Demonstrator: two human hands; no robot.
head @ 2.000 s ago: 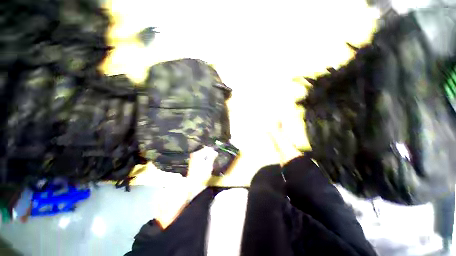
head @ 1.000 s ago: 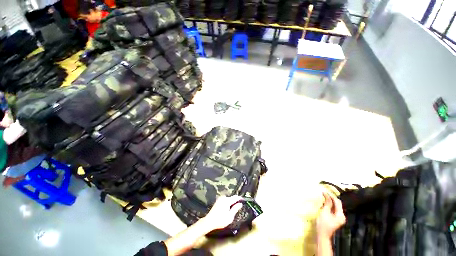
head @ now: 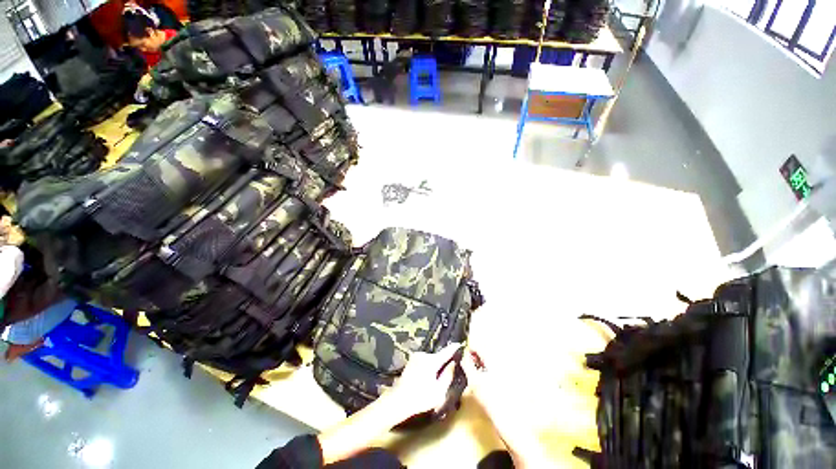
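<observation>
A camouflage backpack (head: pixel 394 302) lies on the pale table in front of me, beside the left stack. My left hand (head: pixel 423 383) is at its lower right edge, with the fingers bent around something dark. My right hand (head: pixel 477 377) meets it there, fingertips close to the left ones. What lies between the fingertips is too small to tell, and the hang tag does not show clearly.
Camouflage backpacks (head: pixel 211 220) are stacked at the left, and more bags (head: pixel 706 385) at the right. A small tangle of strings (head: pixel 403 191) lies on the table (head: pixel 568 238). Blue stools (head: pixel 87 353) stand on the floor. A person (head: pixel 147 35) is at the far left.
My right hand has moved left from the right-hand bags to meet my left hand at the backpack's edge. The dark tag with green print seen in my left hand is now hidden.
</observation>
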